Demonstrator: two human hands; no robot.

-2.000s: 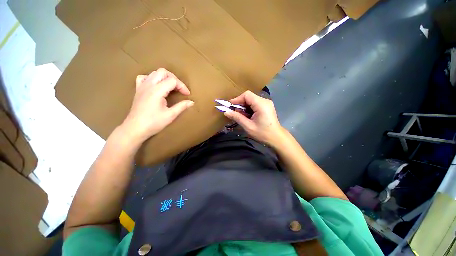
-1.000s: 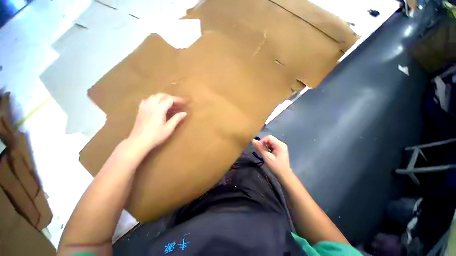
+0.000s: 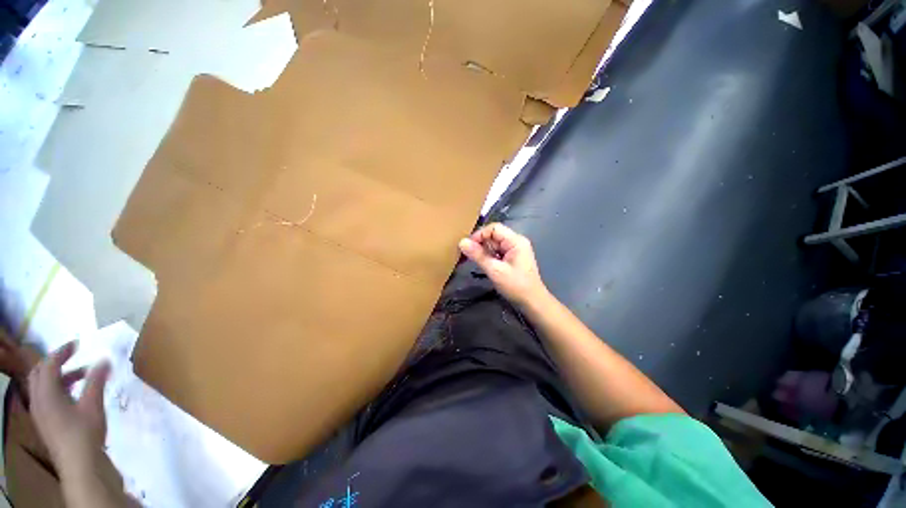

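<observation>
The brown garment panel [image 3: 308,288] lies flat with its curved edge towards my lap. Pale sewing thread [image 3: 312,210] lies on it beside a stitched line. My right hand [image 3: 505,260] is at the panel's right edge with fingers curled; whether it grips the edge or holds the snips inside cannot be told. My left hand [image 3: 72,402] is off the panel at the far left, blurred, with fingers apart, near other brown pieces [image 3: 25,446]. No snips are clearly visible.
Another brown panel [image 3: 517,40] with a notch lies behind. Pale grey sheets [image 3: 109,129] lie left on the white tabletop [image 3: 189,427]. The dark grey floor [image 3: 676,198] is on the right, with a metal frame [image 3: 844,213] beyond. My dark apron [image 3: 447,427] is below.
My left hand has left the panel and moved to the far left. The snips seen earlier in my right hand are no longer visible. The panel now lies flatter, with the thread showing.
</observation>
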